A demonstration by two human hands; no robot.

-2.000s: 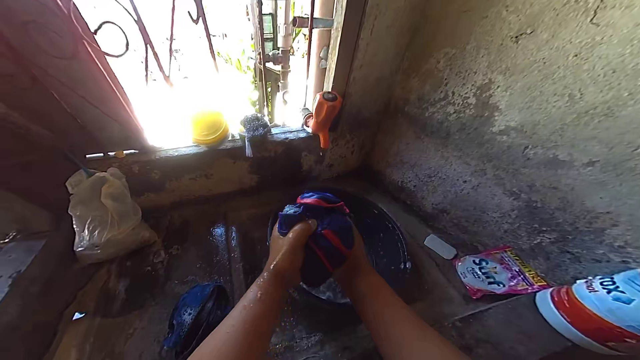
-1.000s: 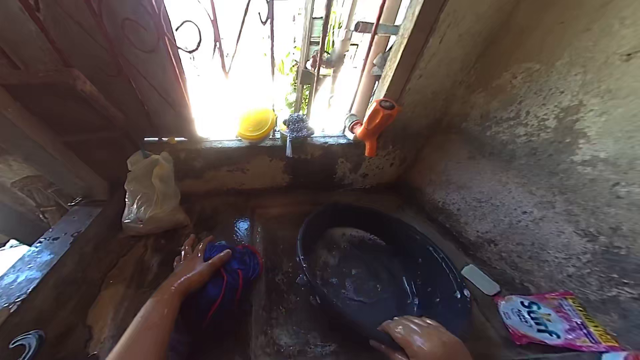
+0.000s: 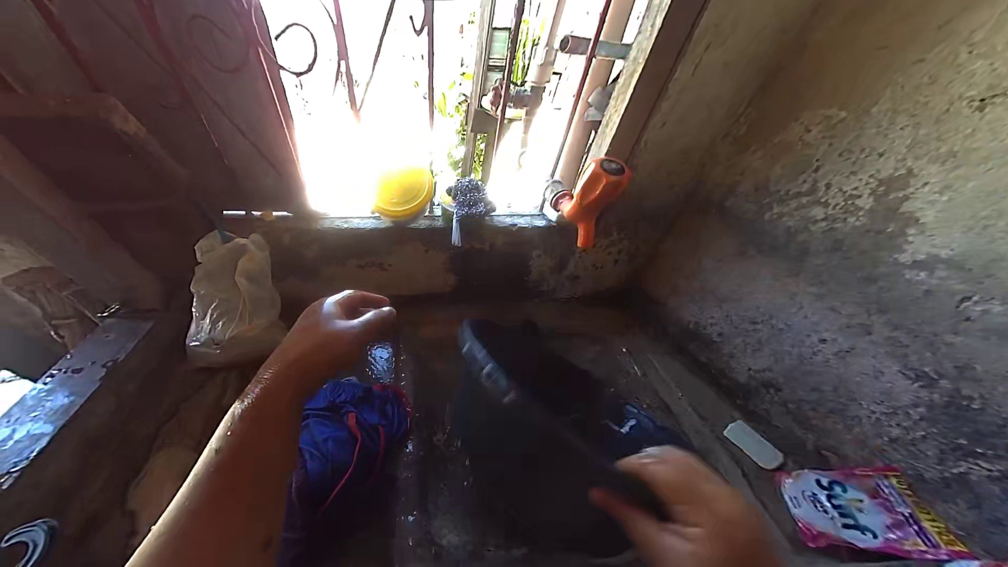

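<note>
My right hand (image 3: pixel 685 504) grips the rim of a black plastic basin (image 3: pixel 535 441), which is tilted up on its side and blurred by motion. My left hand (image 3: pixel 346 319) is raised, fingers curled, above a wet blue cloth with red trim (image 3: pixel 350 441); it touches neither cloth nor basin, and whether it holds anything small is unclear. The cloth lies bunched on the wet concrete surface, left of the basin. Another dark blue cloth (image 3: pixel 642 429) shows partly behind the basin, near my right hand.
An orange faucet (image 3: pixel 594 197) juts out over the back ledge. A yellow round container (image 3: pixel 403 193) and a metallic scrubber (image 3: pixel 470 197) sit on the sill. A plastic bag (image 3: pixel 235 303) stands at left. A whitish bar (image 3: pixel 754 445) and a pink Surf packet (image 3: pixel 870 512) lie by the right wall.
The blue cloth, held in both hands two seconds ago, now lies at left. My left hand has lifted off it. The basin, flat one second ago, is tilted up in my right hand.
</note>
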